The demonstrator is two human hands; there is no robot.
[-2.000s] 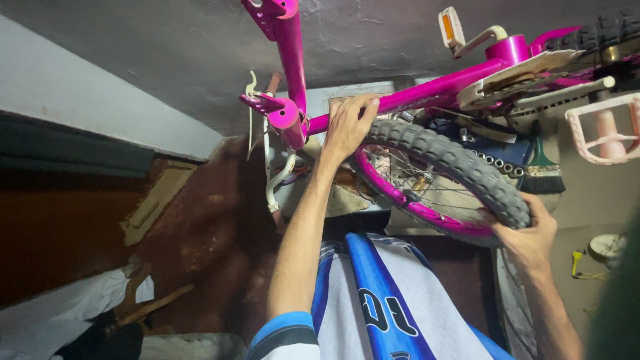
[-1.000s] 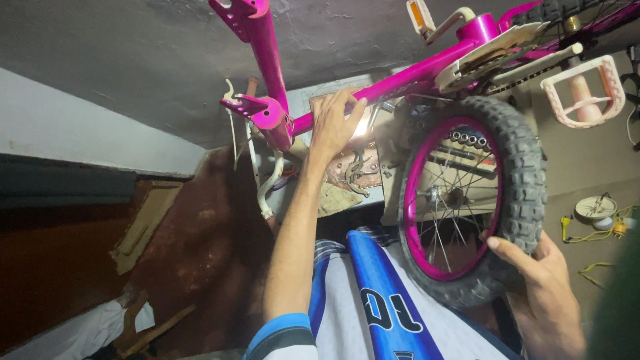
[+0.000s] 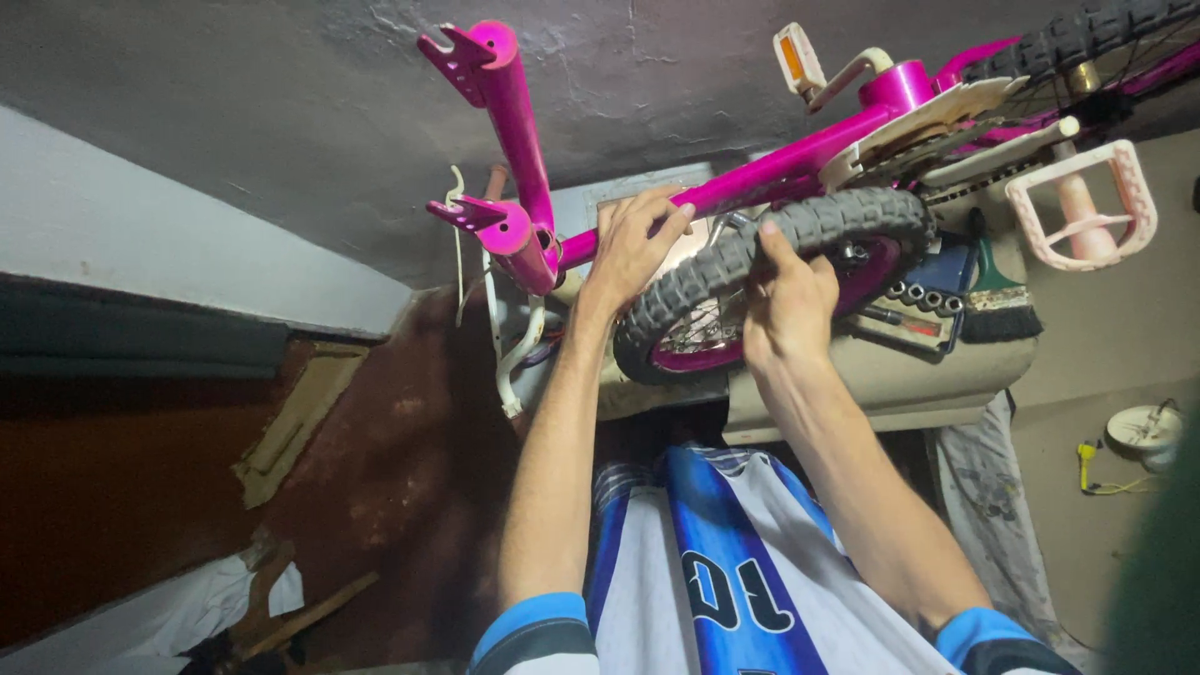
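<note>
An upside-down pink bicycle frame (image 3: 778,164) crosses the view, and its fork (image 3: 525,141) with two bare dropouts stands at upper left. My left hand (image 3: 637,234) rests over the frame's pink tube near the head tube, fingers curled on it. My right hand (image 3: 792,291) grips a small bicycle wheel by its knobby tyre (image 3: 694,281), the thumb on the tread. The wheel is off the fork and tilted below the tube; its pink rim (image 3: 698,359) shows in part, while my right hand hides part of the spokes.
A socket set in a case (image 3: 923,298) and a green-handled brush (image 3: 998,305) lie right of the wheel. The white pedal (image 3: 1083,206) and chainring guard (image 3: 928,117) jut out at upper right. White handlebars (image 3: 523,352) are below the fork. A white round object (image 3: 1144,427) sits far right.
My right hand has moved left and up with the wheel, which has turned from showing its side to lying more edge-on below the tube. My left hand stays on the tube.
</note>
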